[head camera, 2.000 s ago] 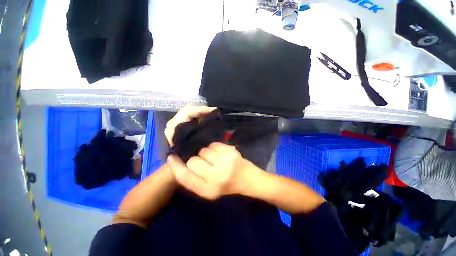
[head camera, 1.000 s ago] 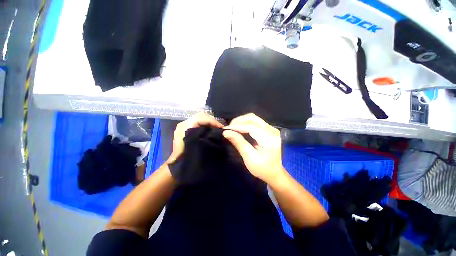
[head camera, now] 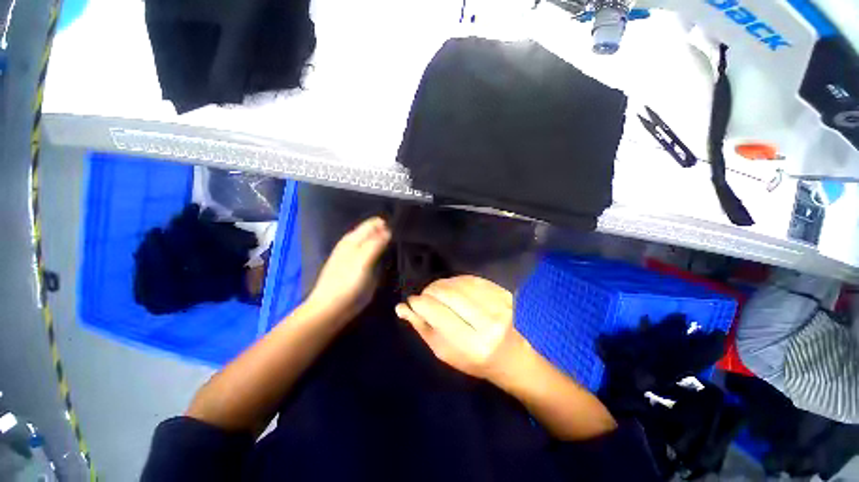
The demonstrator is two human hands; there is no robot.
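A black fabric piece (head camera: 419, 254) is at my lap between my hands, hard to tell from my dark clothing. My left hand (head camera: 356, 264) holds its left side, fingertips near the table edge. My right hand (head camera: 463, 322) is curled on its lower right side, thumb and finger pinched together. The right stack of black panels (head camera: 518, 132) lies on the table just beyond my hands, its front edge over the table's edge. The left stack of panels (head camera: 231, 52) lies at the back left with frayed edges.
Black thread snips (head camera: 667, 137), a black fabric strip (head camera: 721, 141) and an orange-handled tool (head camera: 756, 151) lie right of the stack. The sewing machine (head camera: 753, 33) is behind. Blue crates with black pieces stand below the table, left (head camera: 132, 325) and right (head camera: 565, 315).
My hands were close together pinching the fabric edge; they are now apart, the right one lower and curled. The fabric hangs lower between them. The camera view has shifted.
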